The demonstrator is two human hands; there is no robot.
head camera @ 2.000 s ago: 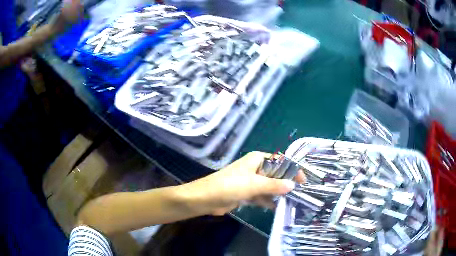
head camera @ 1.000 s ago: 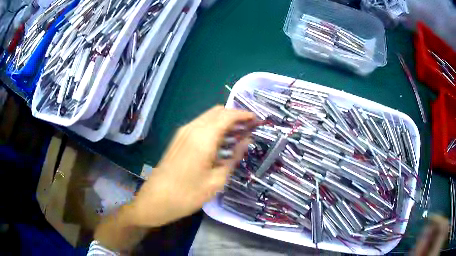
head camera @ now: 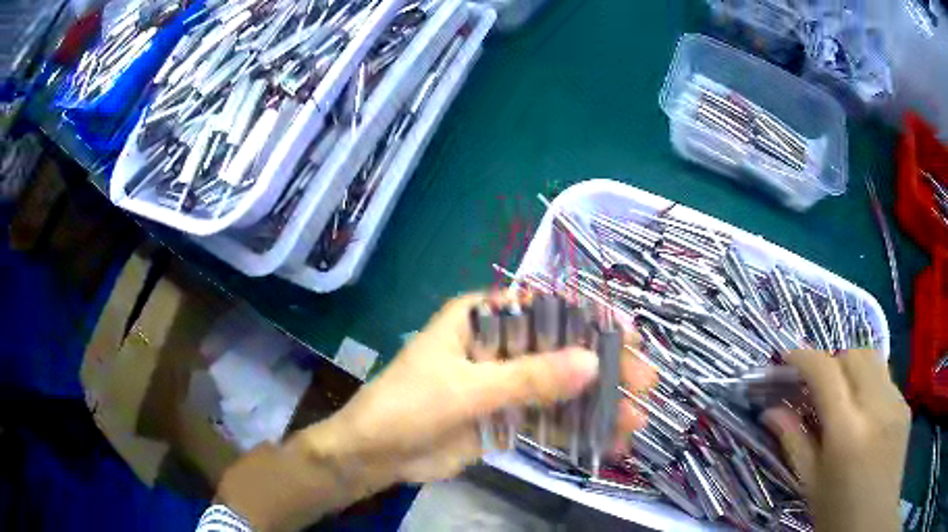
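Observation:
My left hand (head camera: 447, 384) holds a row of several silver cylindrical motors (head camera: 546, 324) side by side, dark ends up, thumb across them, over the left part of the white tray. Thin red wires rise from them, blurred. The white tray (head camera: 884, 327) is heaped with more motors (head camera: 696, 358). My right hand (head camera: 852, 426) is over the tray's right side, its thumb and fingers around a blurred silver motor (head camera: 759, 387). The right hand's lower part is cut off by the bottom edge.
Stacked white trays (head camera: 359, 265) full of motors stand at upper left, beside a blue tray (head camera: 104, 114). A clear box (head camera: 821, 177) with slim metal pieces is behind the main tray. Red bins (head camera: 923, 177) are at right. A brown carton (head camera: 114, 390) lies below the bench at left.
My left hand has turned, so its row of motors now shows upright. My right hand has come in from the lower right corner over the tray and taken a motor. The view has shifted.

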